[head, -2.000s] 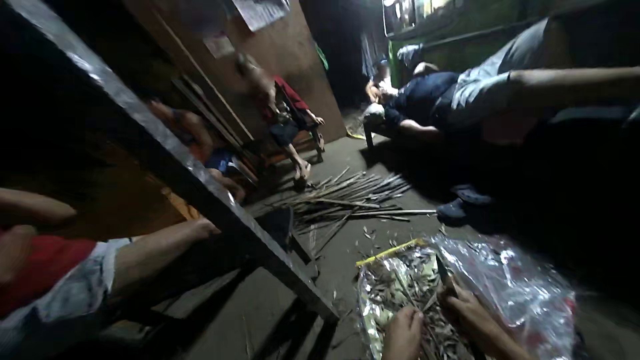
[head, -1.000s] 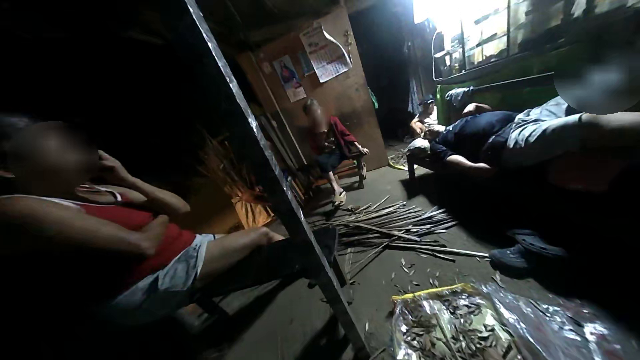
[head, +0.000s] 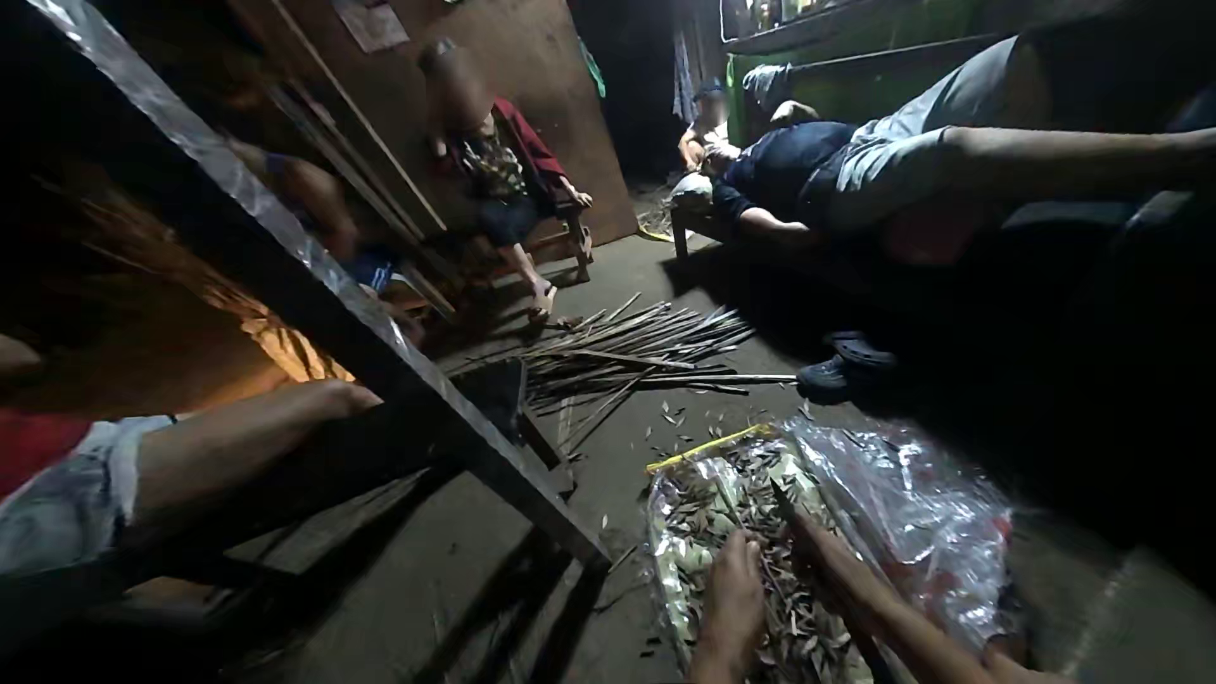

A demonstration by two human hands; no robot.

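Note:
My left hand [head: 733, 591] is over a clear plastic sheet [head: 936, 532] strewn with dark slivers [head: 793, 608]; its fingers are curled near a thin pale stick [head: 730, 503]. Just to its right, my right hand [head: 836, 565] is closed on a knife, whose dark pointed blade [head: 783, 500] sticks up past the fingers and whose long handle seems to run back under the forearm. A yellow strip [head: 708, 449] edges the far side of the sheet. Beyond it, a pile of thin sticks [head: 636, 356] lies on the floor.
A slanting wooden post [head: 380, 332] crosses the left side, beside a seated person's leg [head: 237, 446]. Dark clogs [head: 826, 375] stand right of the sticks. Farther back, one person sits on a wooden bench [head: 578, 233]; another lies on a low bench [head: 680, 228], with someone behind.
My hands, out of view one second ago, are over the slivers again, as they were two seconds ago. The view has shifted down from the wall.

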